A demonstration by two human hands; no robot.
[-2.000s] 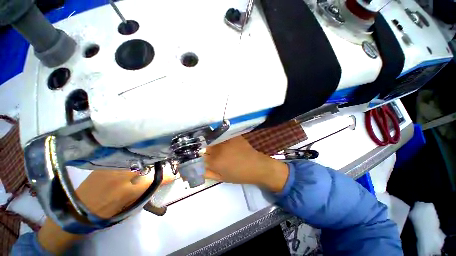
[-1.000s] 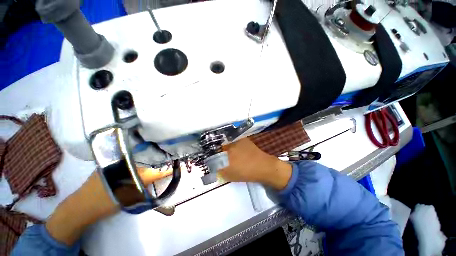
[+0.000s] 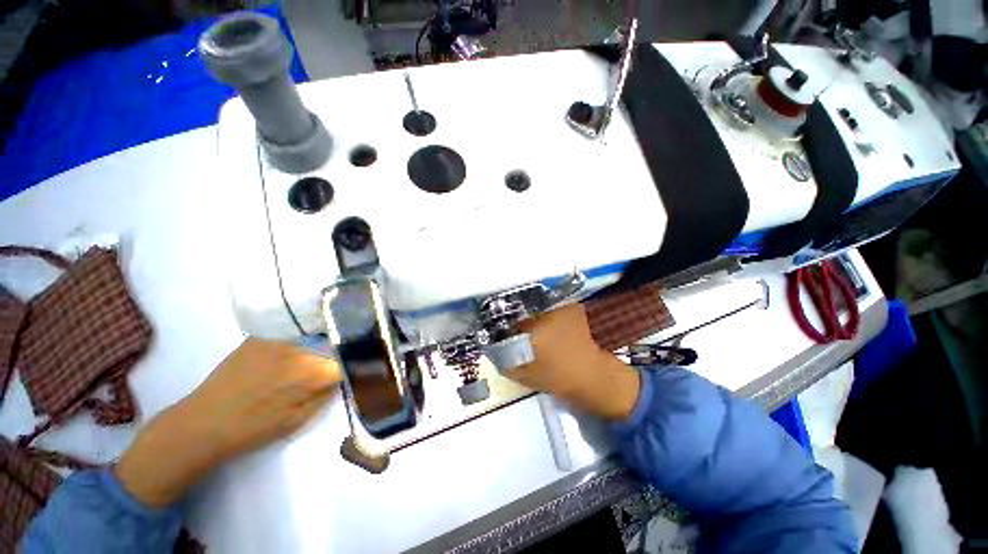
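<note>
The white sewing machine head (image 3: 563, 206) fills the middle. My left hand (image 3: 244, 403) lies low on the white table at the head's left end, its fingertips hidden behind the shiny looped guard (image 3: 374, 363); I cannot tell if it holds anything. My right hand (image 3: 569, 357) is at the front of the head beside the thread tension dial (image 3: 504, 314), its fingertips partly hidden by a grey knob. A plaid piece (image 3: 628, 316) lies just behind and right of my right hand. The presser foot area is mostly hidden.
Plaid pieces (image 3: 85, 330) lie at the far left. Dark thread snips (image 3: 663, 355) and a thin metal rod (image 3: 726, 312) lie right of my right hand. Red-handled scissors (image 3: 823, 301) lie far right. A grey marked strip (image 3: 520, 500) runs along the table's front edge.
The camera view has shifted, so the head appears lower and further right. My left hand has moved back from the needle area to the left of the guard. My right hand stays by the dial.
</note>
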